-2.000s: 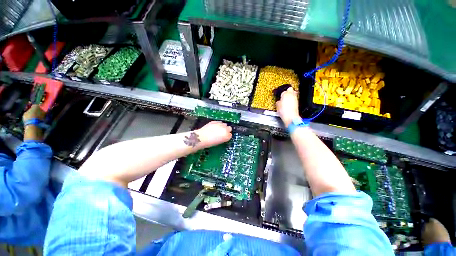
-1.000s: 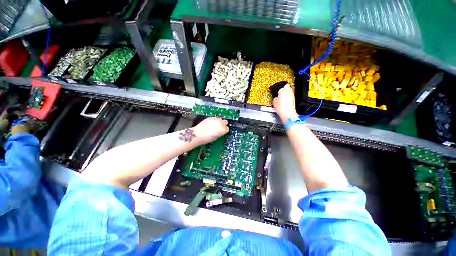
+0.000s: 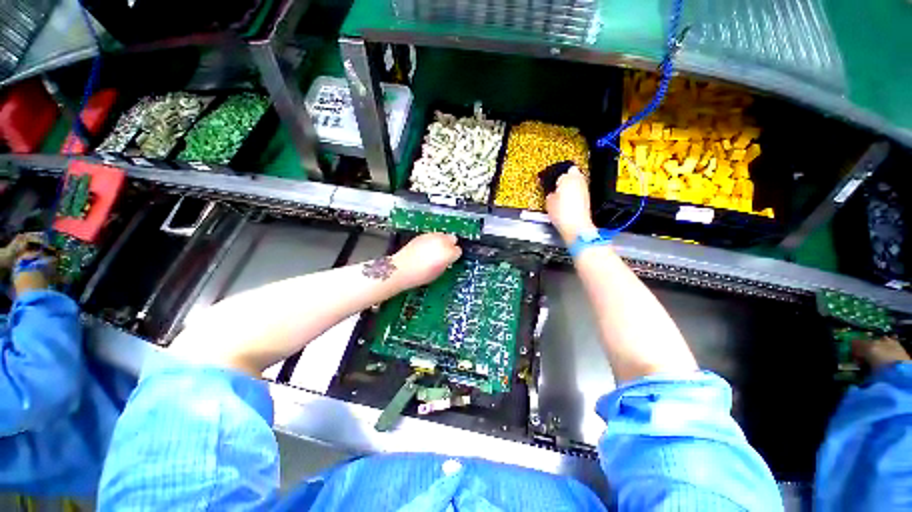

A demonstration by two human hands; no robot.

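The large green circuit board [image 3: 455, 325] lies in its black carrier [image 3: 520, 400] in front of me. My left hand [image 3: 430, 258] is over the board's far left edge, just below the narrow green strip board [image 3: 436, 223]. Its fingers are bent together; whether they hold a part cannot be seen. My right hand [image 3: 568, 198], with black covering on the fingers, is at the right side of the bin of small yellow components [image 3: 532, 165]. Its fingertips are hidden by the covering. A light blue strap is on my right wrist.
Bins of off-white parts [image 3: 457, 160], large yellow-orange parts [image 3: 690, 145] and green parts [image 3: 225, 130] stand on the shelf. A blue coiled cord [image 3: 650, 105] hangs at the right hand. Neighbouring workers' hands are at left [image 3: 30, 262] and right [image 3: 880, 352]. A clamp [image 3: 398, 403] is at the carrier's near edge.
Both my hands have stayed nearly in place since a second ago. The carrier at right moved further right after the first frame. A worker's hand has come onto the strip board at the right.
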